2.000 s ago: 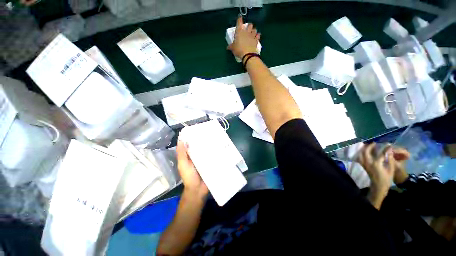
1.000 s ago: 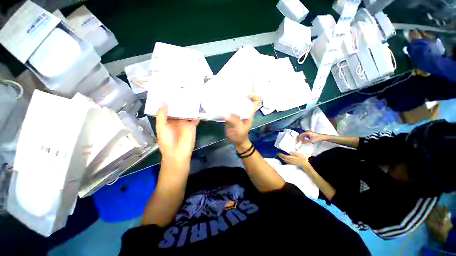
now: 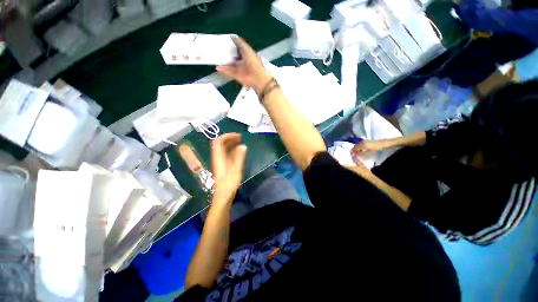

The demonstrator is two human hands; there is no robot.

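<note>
My right hand (image 3: 251,66) is stretched forward over the dark green conveyor and holds the right end of a small white carton (image 3: 197,49) with faint red print on its side. My left hand (image 3: 228,159) is near the bench edge with its fingers apart and nothing in it. Another white carton (image 3: 190,101) lies on the bench beyond it, with a white cord loop (image 3: 207,128) at its near side. White flat sheets (image 3: 307,94) are fanned out under and right of my right forearm.
Larger white cartons (image 3: 65,227) lean in stacks at left. A pink-orange handled tool (image 3: 190,158) lies at the bench edge. Corded white units (image 3: 377,47) stand at the far right. A neighbouring person (image 3: 466,159) works at right. A blue stool (image 3: 171,259) is below the bench.
My hands have separated. My right hand has moved forward over the conveyor with a carton. My left hand has let go of the white carton, which now lies on the bench. The view has shifted.
</note>
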